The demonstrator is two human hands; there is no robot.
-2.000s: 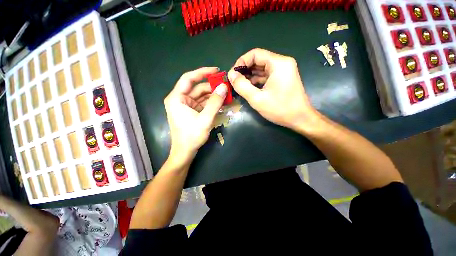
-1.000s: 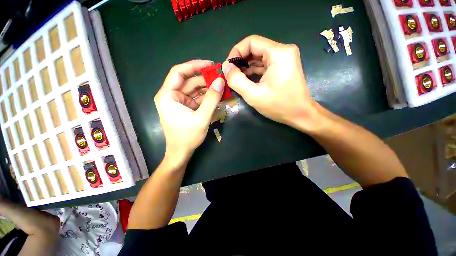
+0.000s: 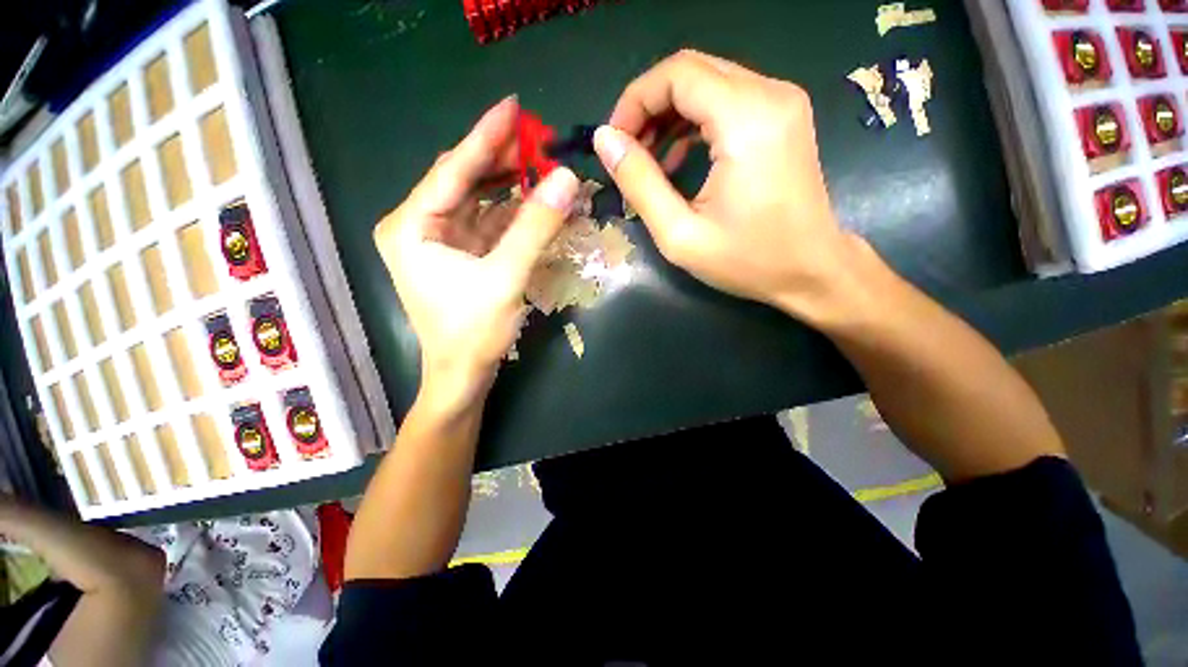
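Observation:
My left hand [image 3: 463, 248] holds a red housing [image 3: 532, 150] between thumb and fingers, seen edge-on and slightly blurred. My right hand [image 3: 730, 183] pinches a small black insert [image 3: 577, 141] at the housing's right side; whether it is seated cannot be told. A pile of small cream pieces [image 3: 580, 265] lies on the dark green bench just below my hands. A ribbed row of red housings [image 3: 528, 13] stands at the top edge, partly cut off.
A partly filled foam tray [image 3: 169, 331] is at left, with several assembled units [image 3: 270, 335]. A filled foam tray [image 3: 1053, 156] is at right. Small cream-and-dark pieces [image 3: 916, 95] lie near it. A neighbouring person's arm [image 3: 98, 567] shows bottom left.
The red housing has been raised and turned from face-on to edge-on. Both hands moved up the picture, uncovering more of the cream pile.

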